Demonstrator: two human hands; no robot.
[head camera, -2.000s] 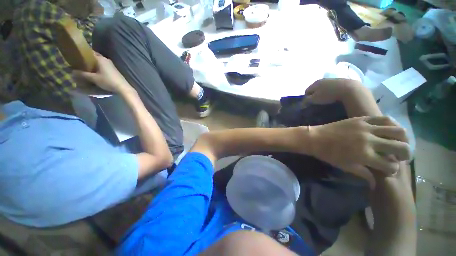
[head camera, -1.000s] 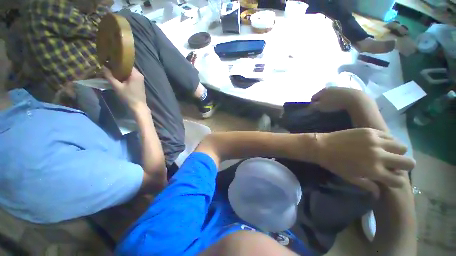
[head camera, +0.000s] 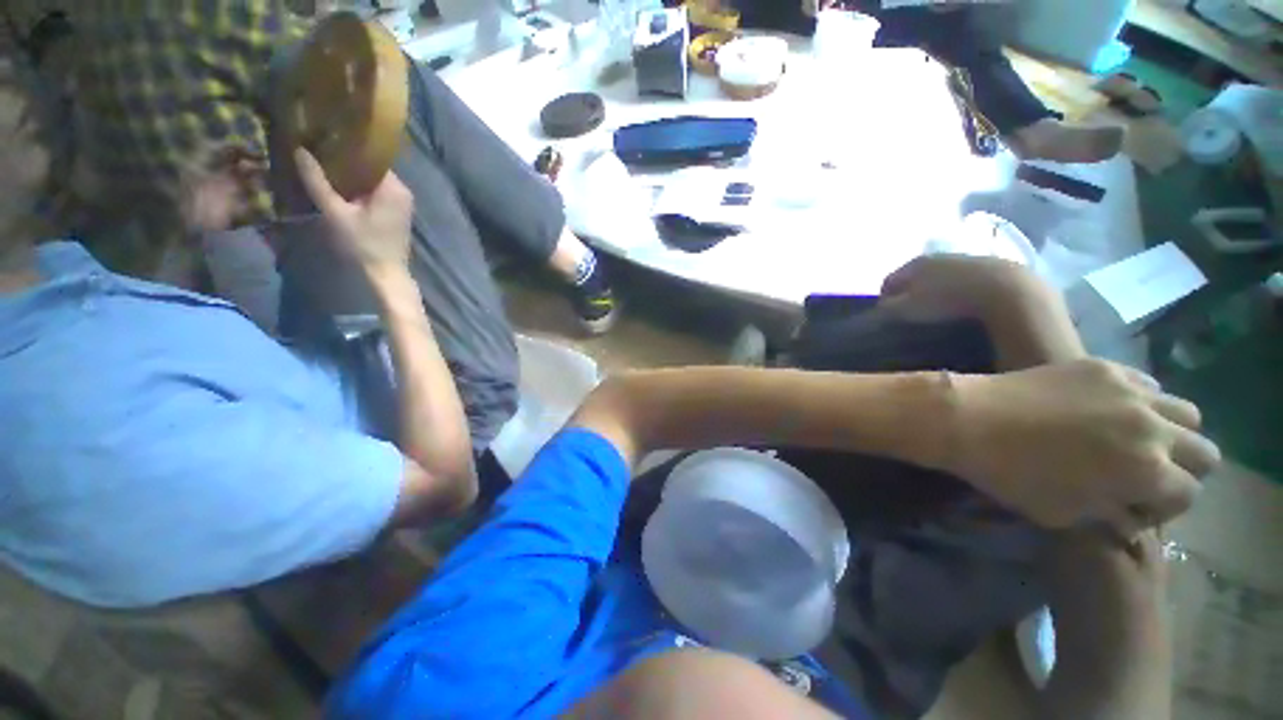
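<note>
My left hand lies across my bare right forearm, with its fingers curled over it. My right hand is beyond it, bent inward above dark cloth. A dark flat edge shows at its fingertips; whether the hand holds it cannot be told. A translucent white round tub sits tilted on my lap against the blue shirt, touched by neither hand.
A person in light blue at the left holds a round wooden piece. The white table ahead bears a dark blue case, a brown disc and a white card. A bare foot shows at the far side.
My left hand has shifted right along with its forearm, its fingers still over my right arm. The neighbour's wooden piece has risen, moved right and turned its flat face into view.
</note>
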